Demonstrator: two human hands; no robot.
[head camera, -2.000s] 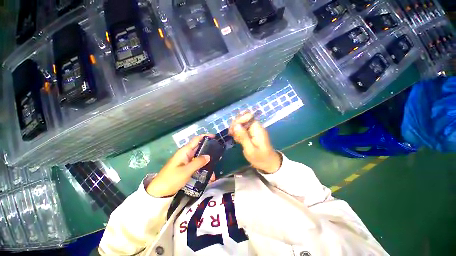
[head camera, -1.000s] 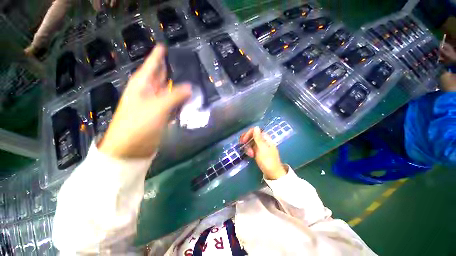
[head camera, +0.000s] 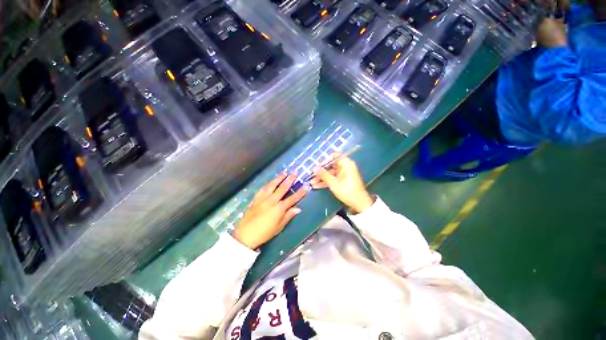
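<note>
A pale liner sheet (head camera: 323, 150) with a grid of small rectangles lies in front of me. My left hand (head camera: 269, 212) rests on its lower left part, palm down with fingers apart. Dark adhesive pieces (head camera: 294, 188) show by its fingertips. My right hand (head camera: 345, 182) is shut on a thin pale stick, maybe tweezers (head camera: 344, 155), with its fingertips low over the sheet, close to my left fingers. The tip of the stick is hard to make out. No housing is in either hand.
A tall clear tray stack (head camera: 199, 169) with black housings (head camera: 193, 73) stands at left. A lower tray stack (head camera: 382, 109) stands ahead. A dark adhesive sheet (head camera: 123, 302) lies lower left. A blue stool (head camera: 452, 159) and a person in blue (head camera: 548, 86) are at right.
My left hand has left the tray stack, where a housing lay by it, and come down onto the sheet. My right hand stays at the sheet. The view has shifted.
</note>
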